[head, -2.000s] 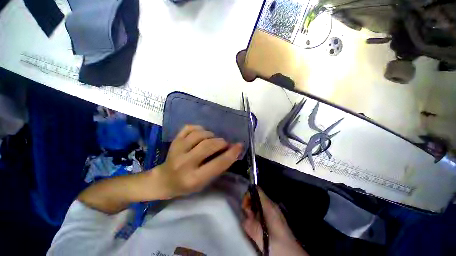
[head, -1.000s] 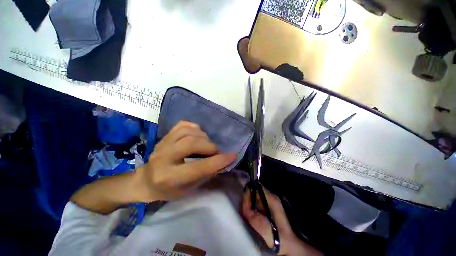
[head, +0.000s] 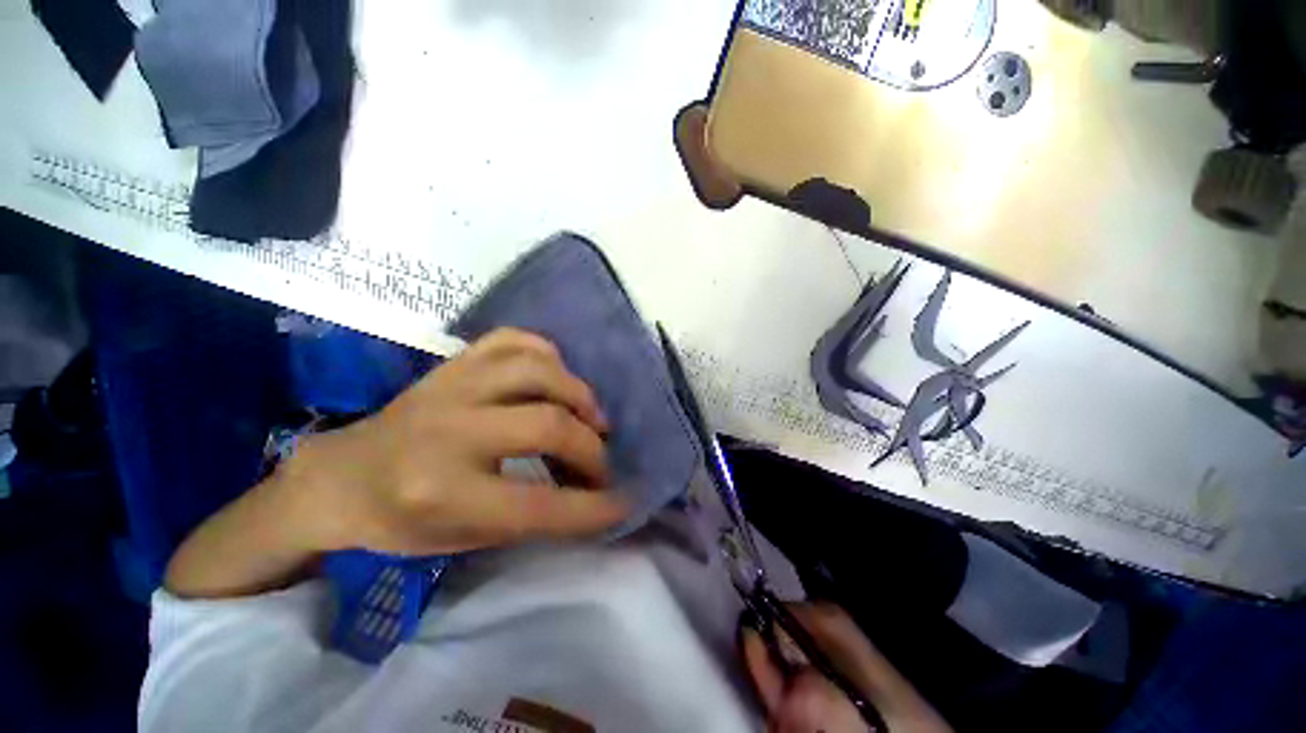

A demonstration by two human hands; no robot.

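The grey-blue sewn piece has rounded corners and lies tilted over the table's near edge. My left hand holds it, with fingers bent over its lower left part. My right hand holds the fabric scissors by the dark handles, at the bottom of the picture. The blades point up and left along the piece's right edge and look nearly closed. Whether they touch the fabric is unclear. Thin grey trimmed strips lie in a small heap to the right of the scissors.
Trimmed pieces lie overlapping on a dark fabric piece at the far left. A sewing machine bed fills the upper right. Ruler markings run along the near table edge. A blue basket is below, left of my lap.
The piece has turned, its upper corner moving right, and my left hand has shifted slightly left. The scissors have moved down, now tilt left, and their blades have come together.
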